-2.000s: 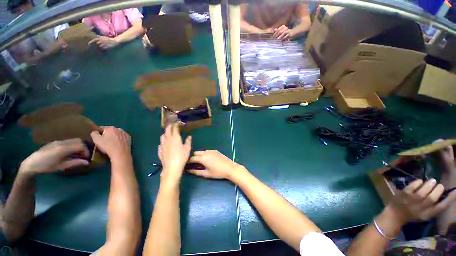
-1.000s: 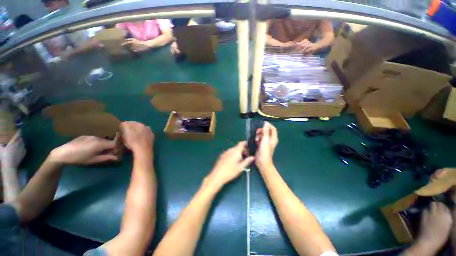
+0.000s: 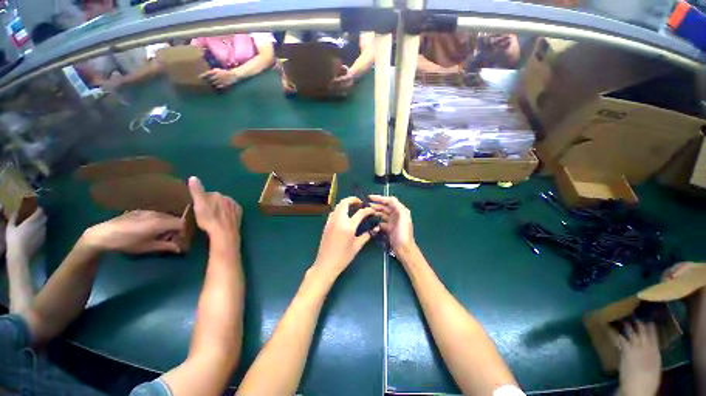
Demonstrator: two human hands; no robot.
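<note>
My left hand [image 3: 341, 234] and my right hand [image 3: 395, 224] are together above the bench seam, both gripping a small dark bundle [image 3: 367, 222] that looks like a black cable. The fingers hide part of it. An open brown mailer box [image 3: 298, 207] stands just beyond and left of my hands, its lid tipped back, with dark cable-like items inside.
A tangled pile of black cables [image 3: 592, 240] lies at right, with a small open box [image 3: 596, 188] behind it. A carton of clear bags [image 3: 472, 166] stands beyond the pale posts [image 3: 382, 108]. Neighbours' hands work at boxes left [image 3: 139, 232] and right [image 3: 641, 348].
My hands have moved from the open box's front to the seam, then slightly left with the dark bundle. The view has shifted. The right neighbour's hand has moved over their box.
</note>
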